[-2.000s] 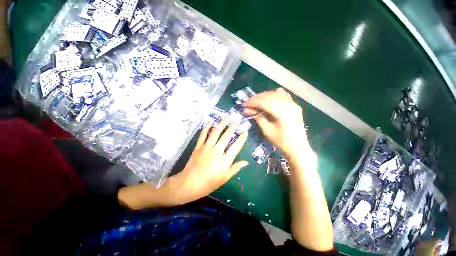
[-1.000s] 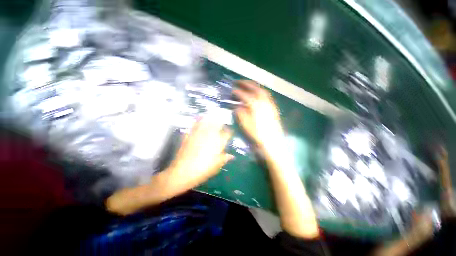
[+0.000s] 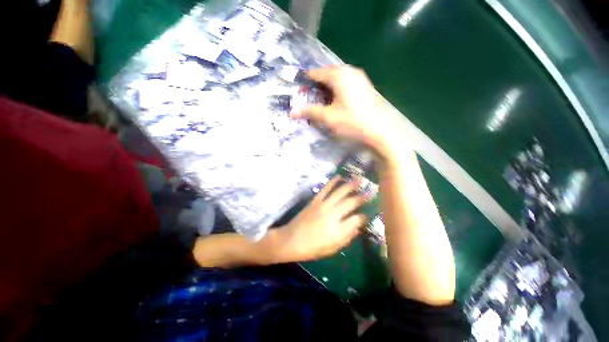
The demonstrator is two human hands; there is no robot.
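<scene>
A large clear-grey tray (image 3: pixel 264 224) heaped with white and blue circuit boards (image 3: pixel 238 69) lies at the left. My right hand (image 3: pixel 344 107) reaches over the tray's right part. Its fingers are curved around something small and pale with dark edges, probably circuit boards; blur hides the details. My left hand (image 3: pixel 324 224) rests low beside the tray's lower right corner, fingers spread near a few small boards (image 3: pixel 376 227) on the green top. Whether its fingertips hold anything is unclear.
A second clear tray of boards (image 3: pixel 527 287) stands at the lower right, with a dark, shiny heap (image 3: pixel 534 177) beyond it. A pale dividing strip (image 3: pixel 461 180) crosses the green bench top (image 3: pixel 427 73). A person in a red garment (image 3: pixel 67 194) sits at the left.
My right hand has moved left from the bench top to over the large tray. My left hand remains low by the boards. The whole view has shifted with my head.
</scene>
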